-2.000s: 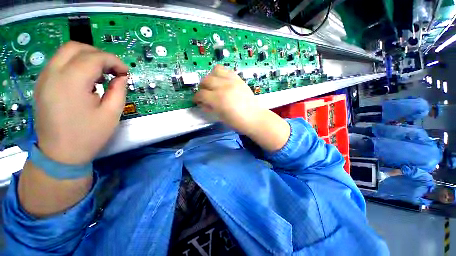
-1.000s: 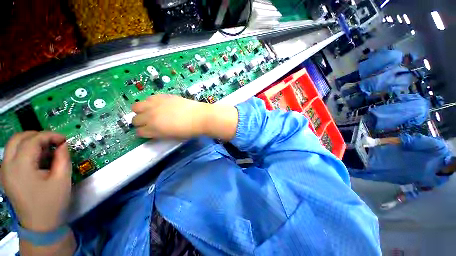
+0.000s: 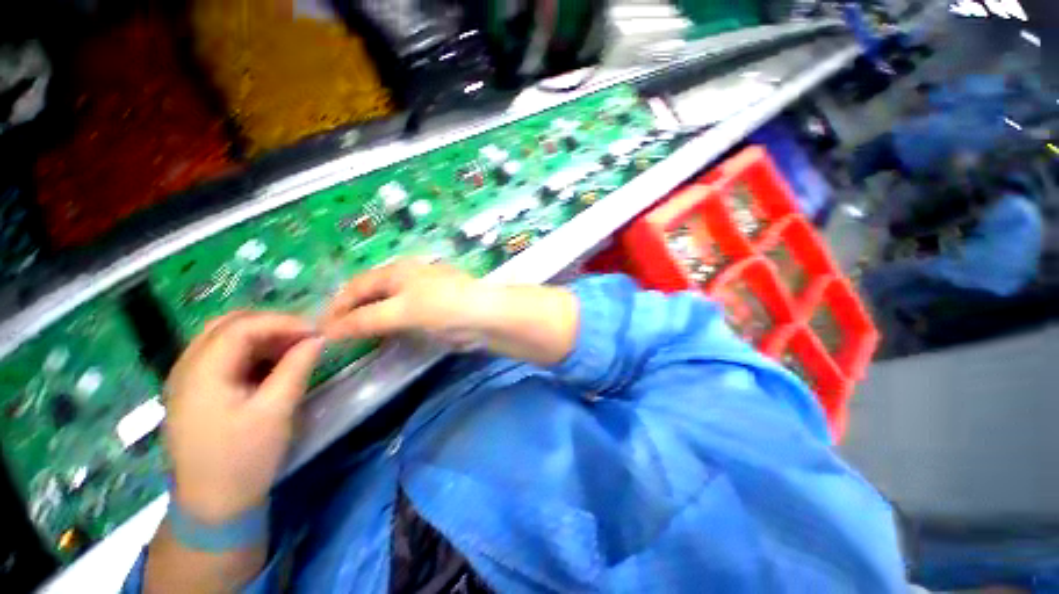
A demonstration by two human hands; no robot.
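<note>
Green printed circuit boards (image 3: 331, 218) lie in a row from lower left to upper right, bearing pale discs and white connectors. My left hand (image 3: 238, 400), with a light blue wrist strap (image 3: 217, 530), is over the boards near the front edge, thumb and forefinger tips together. My right hand (image 3: 406, 304) is just right of it, its fingertips meeting or nearly meeting those of my left hand. The picture is blurred, and I cannot tell whether either hand holds a small part.
Behind the conveyor rail (image 3: 261, 189) are heaps of red components (image 3: 128, 139) and yellow components (image 3: 290, 75). A red compartment crate (image 3: 772, 304) stands at the right, holding small parts. People in blue smocks (image 3: 987, 250) are farther right.
My left hand has moved right, and my right hand has come beside it, so their fingertips are now close together. The view has also shifted, showing more of the red crate.
</note>
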